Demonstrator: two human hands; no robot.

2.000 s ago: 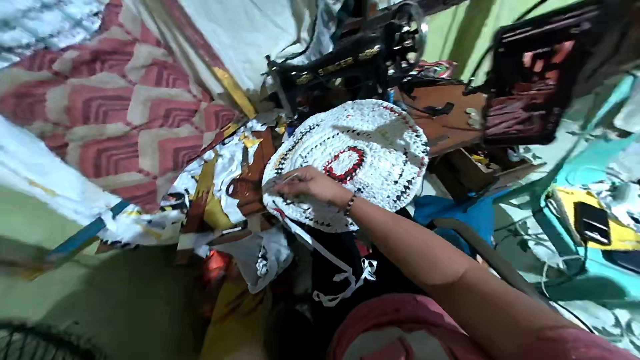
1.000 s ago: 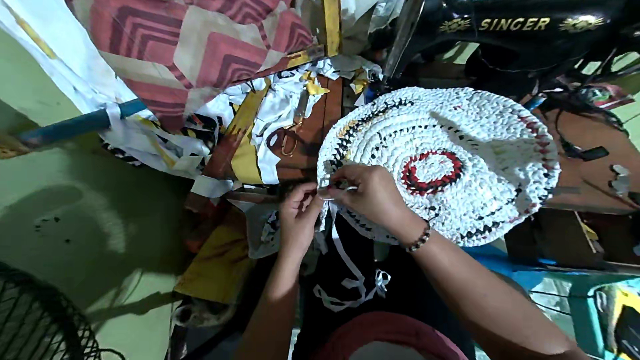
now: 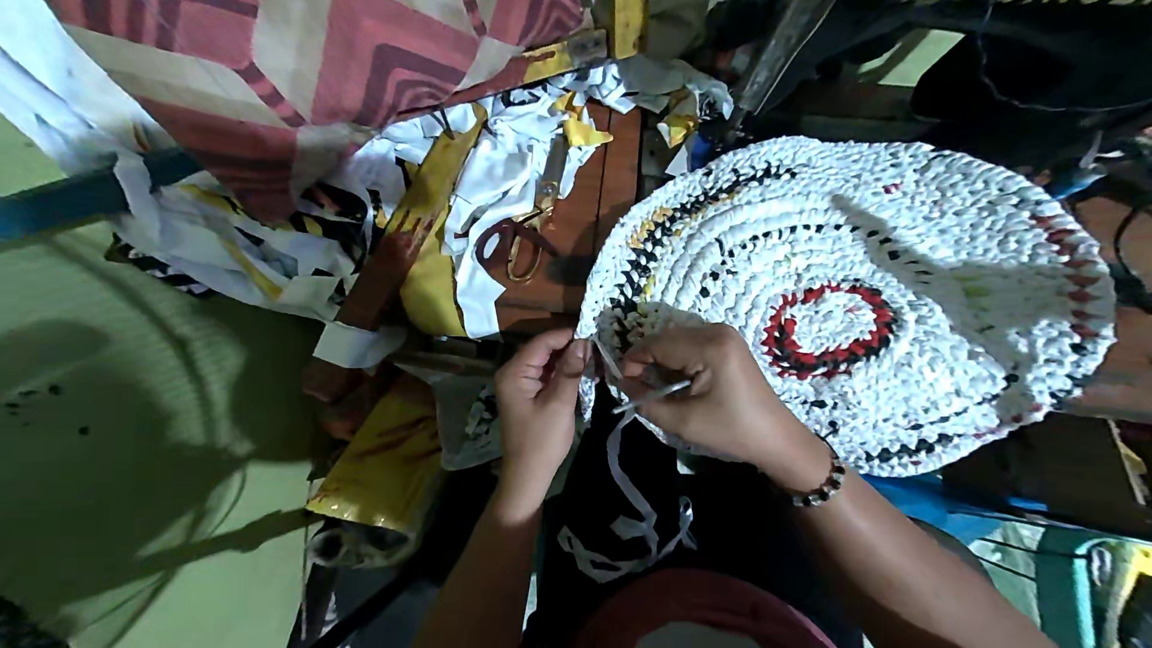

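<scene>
A round crocheted rug (image 3: 918,216), white with black rings and a red and black ring around its centre, lies tilted over a wooden table. My left hand (image 3: 540,387) pinches its left edge between thumb and fingers. Close beside it, my right hand (image 3: 697,387) holds a thin metal tool (image 3: 650,397), apparently a crochet hook, and touches a white fabric strip. The strip (image 3: 630,486) trails down from the rug's edge and lies curled over my dark-clothed lap.
Scissors (image 3: 522,243) rest on the brown wooden tabletop (image 3: 576,216), beside white and yellow cloth scraps (image 3: 490,180). A red and beige patterned cloth (image 3: 333,63) is at upper left. A blue bar (image 3: 67,200) juts in from the left edge.
My left hand, out of view two seconds ago, is at the rug's edge. The metal tool now shows in my right hand. The view has moved much closer.
</scene>
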